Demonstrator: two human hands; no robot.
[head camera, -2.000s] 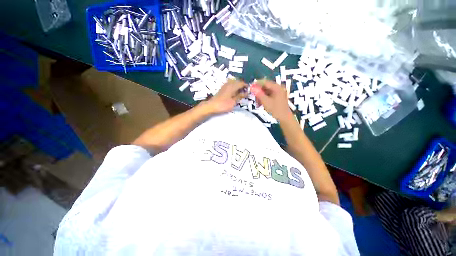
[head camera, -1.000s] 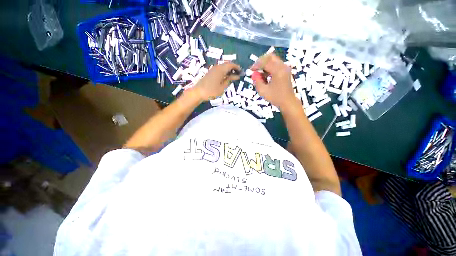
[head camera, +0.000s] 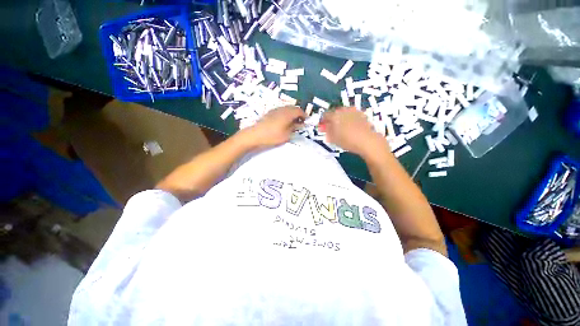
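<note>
Many white sleeves (head camera: 416, 102) lie loose on the dark green bench, right of my hands, with more of them around and left of my hands. Silvery metal tubes (head camera: 219, 48) lie in a heap further left. My left hand (head camera: 280, 125) is at the near edge of the white pieces, its fingertips bent together. My right hand (head camera: 348, 129) is just to its right, with a red-pink cover on one digit. A small gap shows between the hands. The fingertips are small and blurred, so I cannot tell what either hand holds.
A blue tray (head camera: 103, 54) full of metallic pieces stands at the left. A clear container (head camera: 58, 27) lies at far left. A clear plastic bag (head camera: 318, 38) lies behind the piles. A clear box (head camera: 486, 127) and another blue tray (head camera: 524, 213) are at the right, near a person's striped clothing (head camera: 540, 274).
Compared with one second ago, both hands are lower, closer to my body. Their fingertips are a little nearer each other, and the right hand has turned more palm-down.
</note>
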